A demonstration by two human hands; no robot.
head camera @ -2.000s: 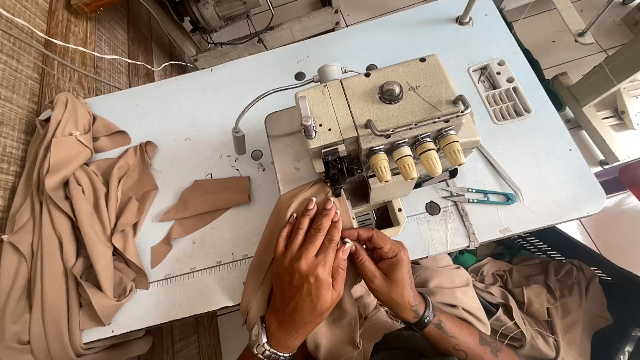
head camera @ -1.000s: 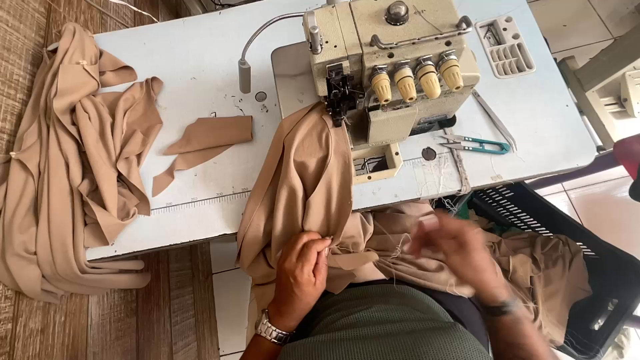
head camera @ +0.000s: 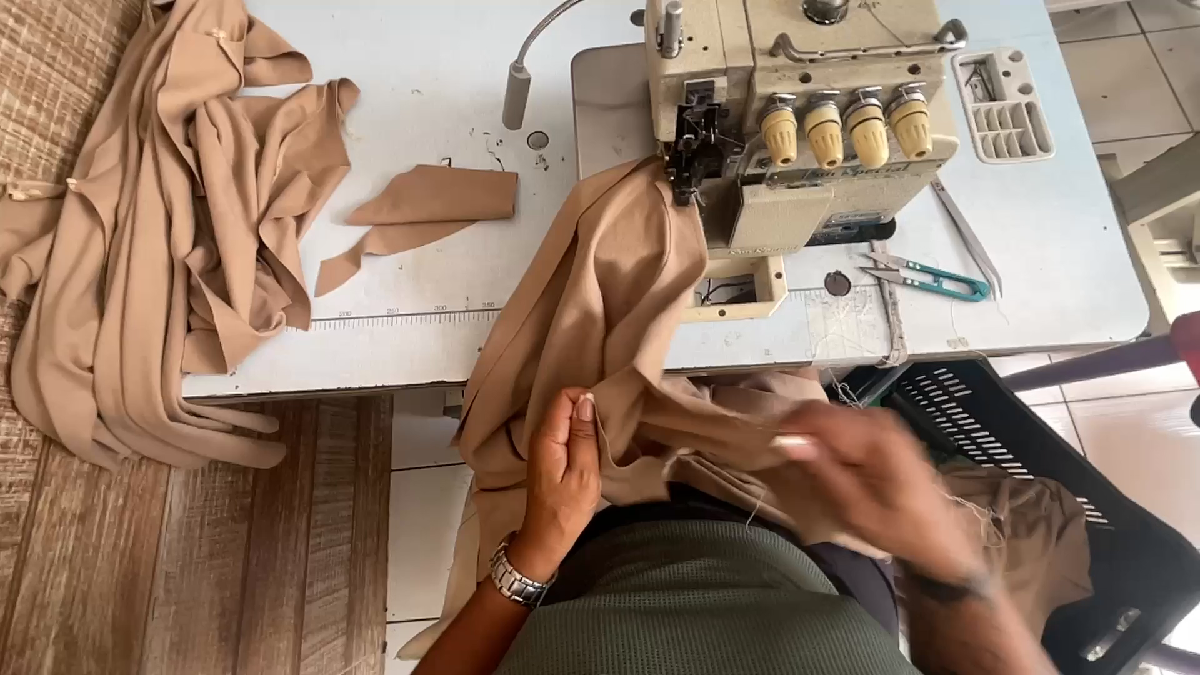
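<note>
Tan fabric (head camera: 609,272) runs from under the presser foot area of a beige overlock sewing machine (head camera: 797,103) down over the table's front edge to my lap. My left hand (head camera: 566,469), with a metal watch on its wrist, pinches an edge of this fabric between thumb and fingers. To the right, my right hand (head camera: 872,478) is blurred, its fingertips at a stretched part of the same fabric. Its exact grip is hard to make out.
A heap of tan fabric pieces (head camera: 141,253) hangs over the table's left side, with a small tan scrap (head camera: 441,197) beside it. Thread snips (head camera: 928,278), tweezers (head camera: 970,239) and a small parts tray (head camera: 1003,108) lie right of the machine. A black plastic crate (head camera: 1116,562) holding fabric stands lower right.
Both hands have left the machine's needle area and moved down to the fabric over my lap. My right hand, apart from my left one second ago, is now at the stretched fabric.
</note>
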